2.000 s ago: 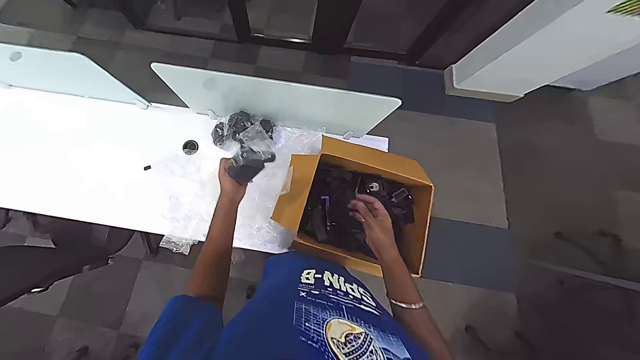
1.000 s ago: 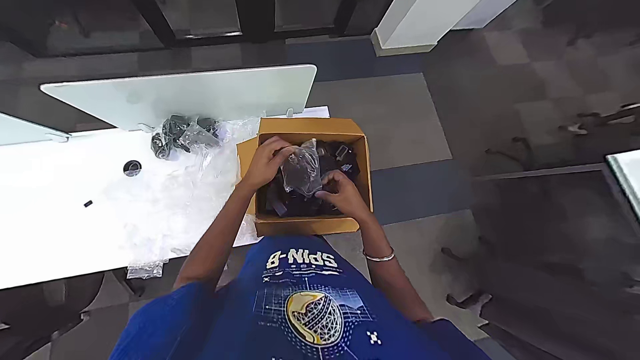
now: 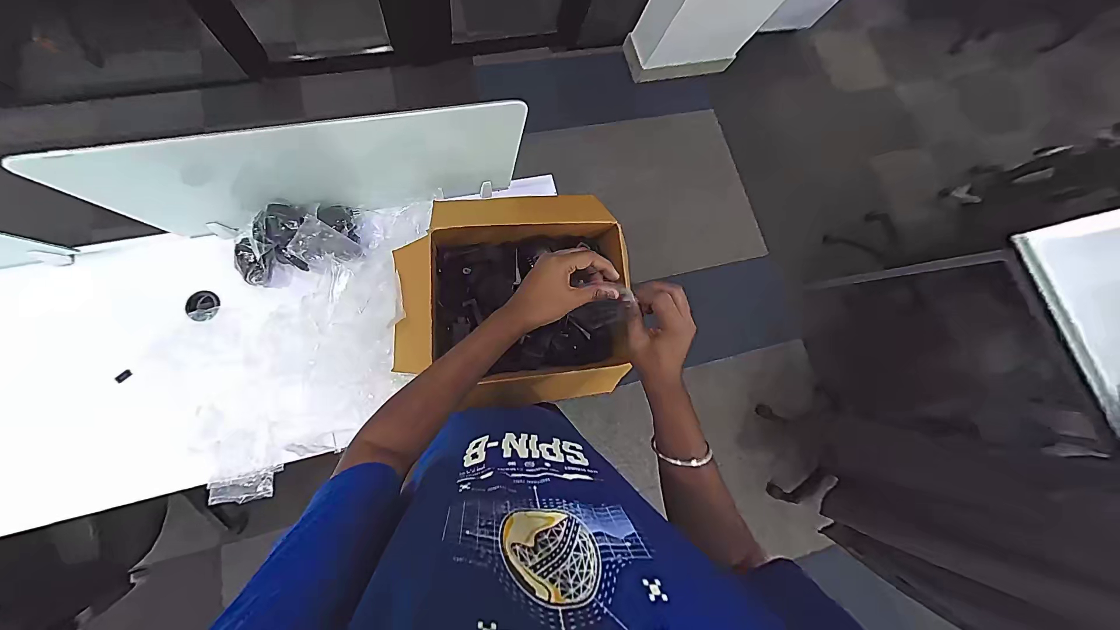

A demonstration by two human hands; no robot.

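An open cardboard box (image 3: 414, 306) holds many dark items (image 3: 490, 289), too jumbled to name. Over its right half my left hand (image 3: 564, 284) pinches a clear plastic bag (image 3: 625, 296) between thumb and fingers. Just past the box's right wall, my right hand (image 3: 662, 328) grips the other side of the same bag, its fingers curled. What the bag contains, if anything, cannot be made out. Several black items in clear plastic (image 3: 280, 236) lie on the white table (image 3: 87, 350) at the left, beside the glassy divider.
Crumpled clear plastic bags (image 3: 324, 350) spread over the table left of the box. A pale divider panel (image 3: 350, 157) stands along the far edge. A round cable hole (image 3: 202, 305) and a small black piece (image 3: 123, 376) are on the table. Another table (image 3: 1081, 297) is at the far right.
Two seconds ago my left hand was at the black items on the table; it then came to the box. Both hands, with the clear bag, have since moved right, to the box's right wall.
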